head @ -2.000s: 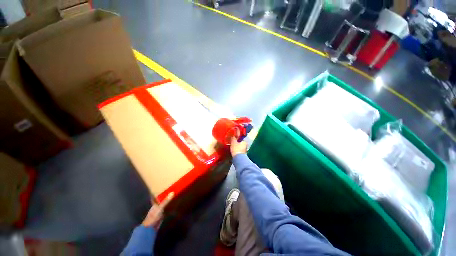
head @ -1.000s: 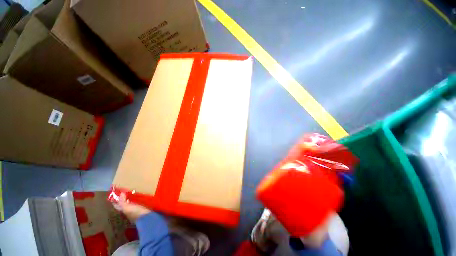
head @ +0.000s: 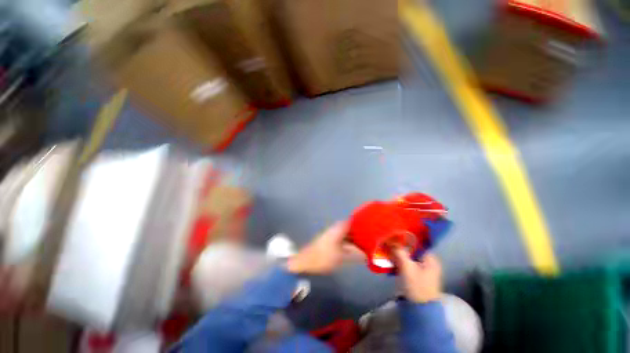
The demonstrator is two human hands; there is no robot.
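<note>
The view is blurred. A tape dispenser with a blue body (head: 436, 230) and a large red tape roll (head: 373, 224) is held above the floor in front of my knees. My right hand (head: 420, 272) is closed on it from below. My left hand (head: 323, 249) is at the roll's left side; its fingertips reach the roll's edge, but whether they grip it is too blurred to tell. A carton with red tape (head: 535, 62) stands on the floor at the upper right, beyond the yellow line.
Several brown cartons (head: 173, 86) stand at the upper left. The white sheet stack (head: 103, 234) is left of my knees, beside a red-taped brown carton (head: 228, 210). A green tote (head: 552, 314) is at the lower right. A yellow line (head: 508, 165) crosses the floor.
The taped carton is gone from in front of my knees; a red-taped carton now shows at the upper right. My left hand has moved to the tape roll. The view has swung left.
</note>
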